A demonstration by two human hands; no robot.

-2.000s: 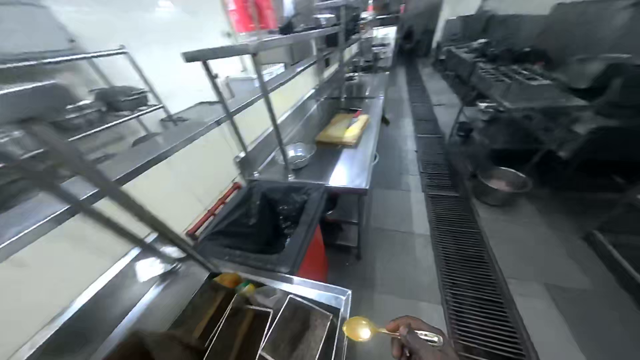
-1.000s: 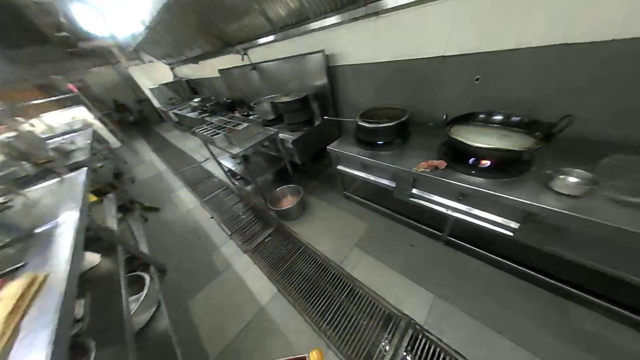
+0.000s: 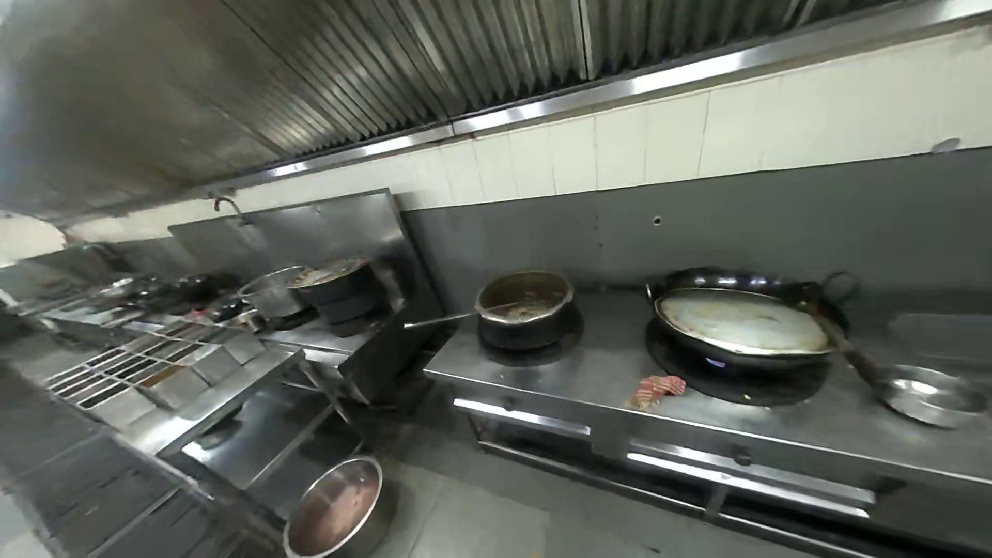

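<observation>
Neither of my hands shows in the head view, so what they hold is hidden. On the steel stove counter at the right sits a large black wok with pale contents filling much of it, and a small blue flame glows at its base. To its left stands a dark pot with a light rim and a long-handled utensil across it. A crumpled red checked cloth lies near the counter's front edge. A steel ladle or shallow bowl rests at the right, touching or near a long dark handle.
A metal pot with pinkish contents stands on the floor below. At the left is a steel rack table with square containers. Behind it are another dark pot and a steel pot. An exhaust hood hangs overhead.
The view has swung from the prep counter and floor drain to the stoves. My right hand, seen holding a golden spoon two seconds ago, is out of view.
</observation>
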